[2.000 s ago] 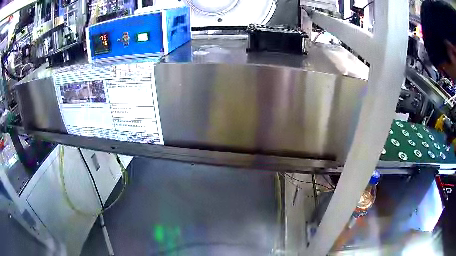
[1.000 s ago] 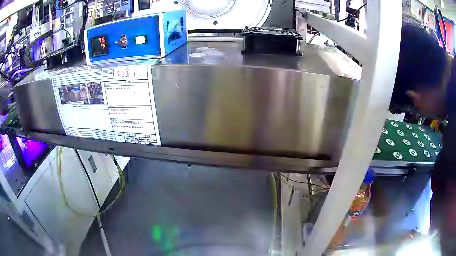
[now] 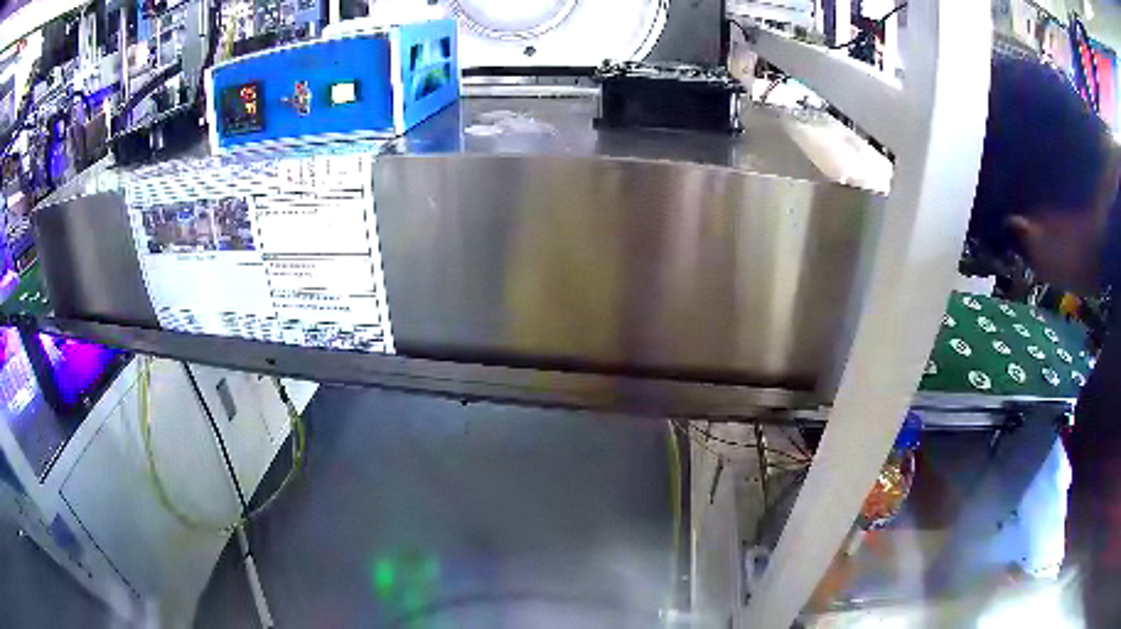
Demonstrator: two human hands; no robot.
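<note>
Neither of my hands is in view. A steel bench lies in front of me. A blue control box with red digits and a lit switch stands on its top at left. A black cooling fan lies on the top at right. A white instruction sheet is on the steel front. Rows of small pale round parts lie on a green conveyor belt at the right.
A white frame post slants between bench and belt. Another person's head leans over the belt at right. A drink bottle stands low behind the post. A large monitor is behind the bench. A white cabinet stands below left.
The person at right has come further into view, leaning over the belt, since the earliest frame. The view has shifted slightly. Box, fan and sheet stay in place.
</note>
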